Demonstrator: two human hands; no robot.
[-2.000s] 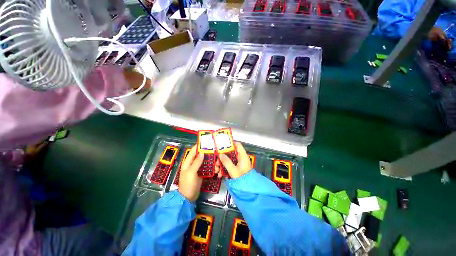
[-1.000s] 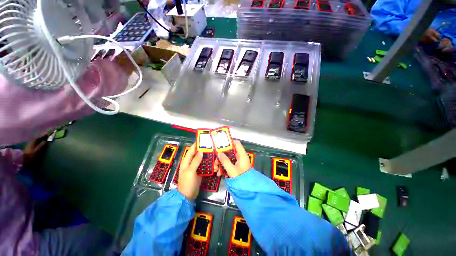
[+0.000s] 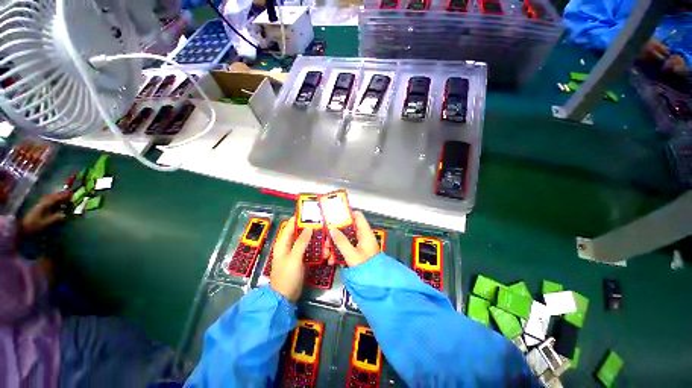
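Observation:
My left hand [image 3: 288, 261] holds a red phone [image 3: 309, 211] upright, its screen lit white in an orange-yellow frame. My right hand [image 3: 357, 242] holds a second red phone [image 3: 336, 210], also lit white, tilted against the first at the top. Both thumbs lie on the keypads. The hands are above a clear blister tray [image 3: 205, 303] on the green bench. Several red phones with dark screens lie in its pockets, one at the upper left [image 3: 249, 246], one at the right [image 3: 428, 262] and two in the lower row; others are partly hidden under my hands.
A cloudy blister tray [image 3: 326, 151] with several dark phones lies beyond. Green and white batteries [image 3: 513, 300] are piled at right, near a small black block [image 3: 611, 294]. A white fan [image 3: 57, 68] stands upper left, stacked trays [image 3: 455, 45] behind, metal supports at right. Another person's hand [image 3: 47, 212] is at left.
The pink-sleeved arm by the fan has withdrawn to the left, exposing dark phones on the white surface. The open box's flaps have shifted. My hands and the two phones have barely moved.

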